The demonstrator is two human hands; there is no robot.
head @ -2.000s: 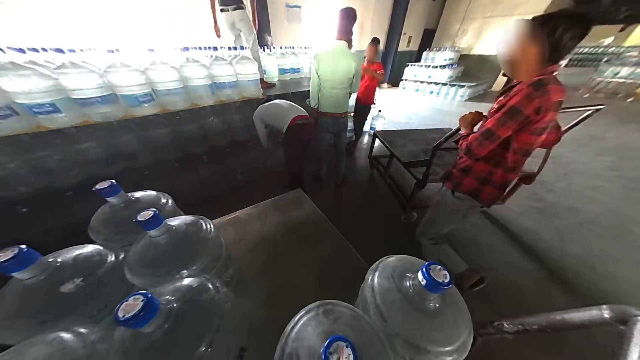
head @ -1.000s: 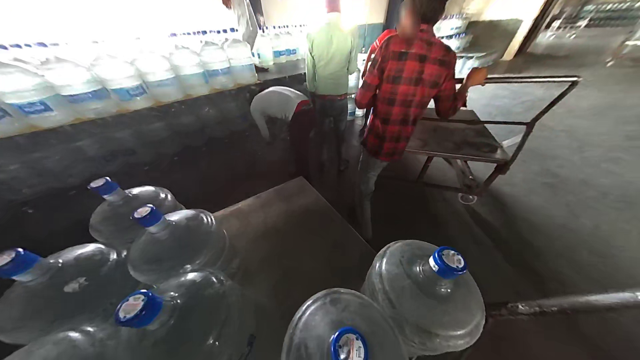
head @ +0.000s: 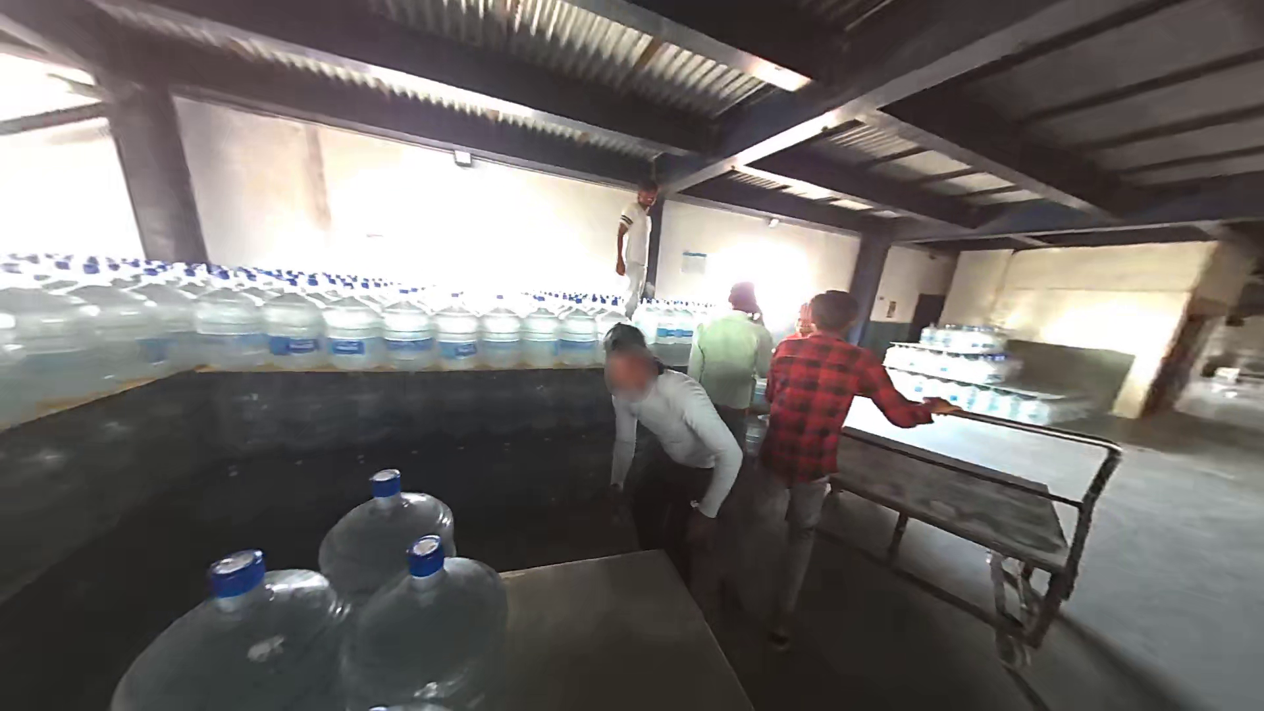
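Neither of my hands shows in the head view. Closest to me, large clear plastic water bottles with blue caps stand on a flat metal surface (head: 612, 632). One bottle (head: 237, 642) is at the lower left, another (head: 425, 622) beside it to the right, and a third (head: 385, 533) just behind them. Part of a further blue cap shows at the bottom edge. Whatever my hands hold or touch is hidden.
Many filled bottles (head: 355, 331) line a dark raised platform (head: 395, 415). A person in white (head: 681, 425) bends before it; one in a red checked shirt (head: 815, 405) grips a flat trolley's (head: 958, 494) handle. Others stand behind, one on the platform (head: 634, 237). Stacked bottles (head: 968, 365) stand farther back.
My view has tilted up and the near right bottles have left it. The person in the checked shirt has moved left from beside the trolley. The bending person's head is now raised into sight.
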